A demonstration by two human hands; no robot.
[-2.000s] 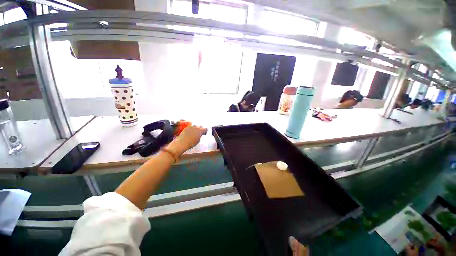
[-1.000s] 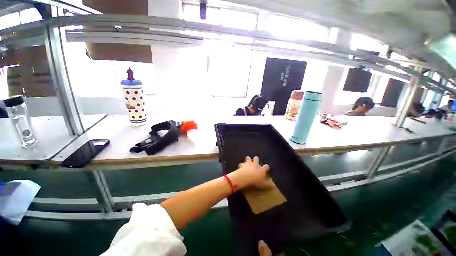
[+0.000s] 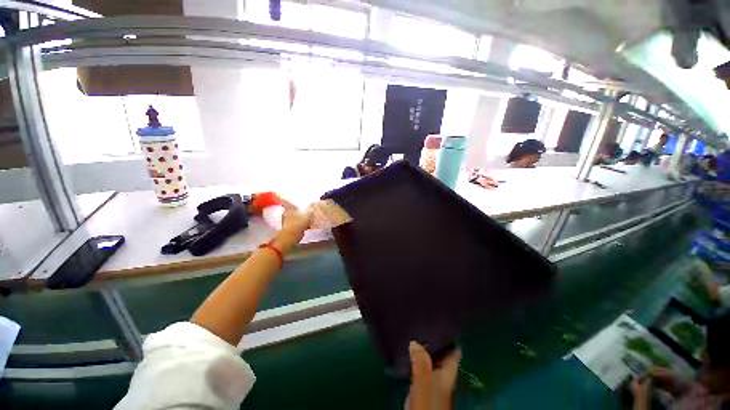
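Observation:
A black tray (image 3: 448, 248) is raised and tilted in front of me, its far end by the white shelf edge. Its inside shows no pad. My right hand (image 3: 435, 376) grips the tray's near edge at the bottom of the view, with the thumb over the rim. My left hand (image 3: 298, 222) is over the shelf, left of the tray's far corner, with its fingers on a tan pad (image 3: 329, 214). The fingertips are blurred. A red band is on the left wrist.
On the white shelf (image 3: 276, 244) are a dotted tumbler (image 3: 163, 168), black strap (image 3: 210, 224), orange ball-like item (image 3: 264, 202), smartphone (image 3: 86, 261) and teal tumbler (image 3: 451, 162). A metal frame stands behind. At lower right, another person's hands (image 3: 652, 384) are near green sprigs (image 3: 640, 352).
My left hand has lifted the tan pad out of the tray and moved it left over the shelf. The tray is now more tilted, with my right hand further onto its near edge.

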